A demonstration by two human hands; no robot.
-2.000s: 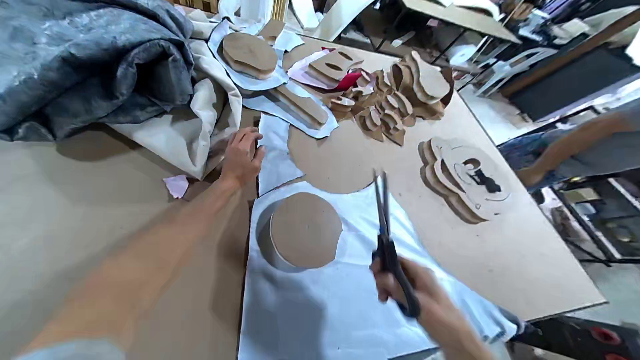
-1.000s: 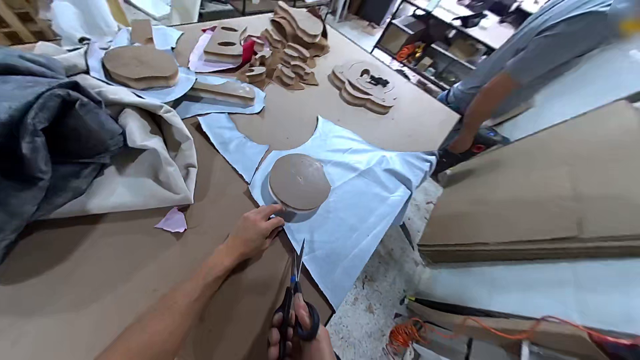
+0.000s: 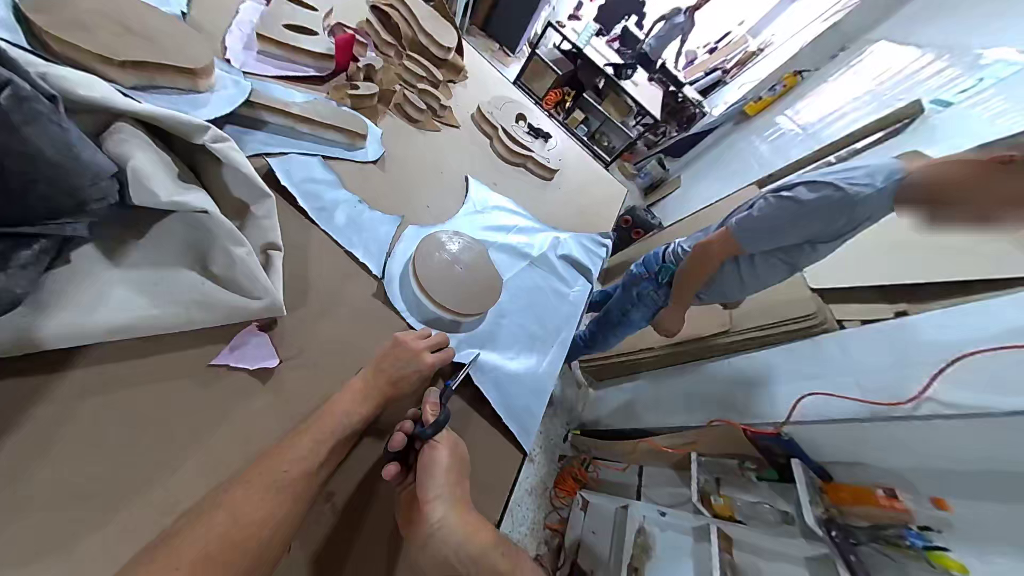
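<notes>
Pale blue sheet material, perhaps leather or vinyl, lies on the table with a round brown block on it. My left hand touches the sheet's lower left edge with its fingertips, just below the block. In my right hand are black-handled scissors, their blades at the same edge, right beside my left fingers. A separate curved strip of the blue material lies at the upper left of the sheet, close to it.
Folded beige material and a pink scrap lie left on the brown-covered table. Cut shapes and a stacked template stand farther back. A person is beyond the table's right edge. Below are bins and an orange hose.
Since two seconds ago, both hands have come to the sheet's lower left edge, the left from near the separate strip. The scissor blades now meet that edge. The view has swung right.
</notes>
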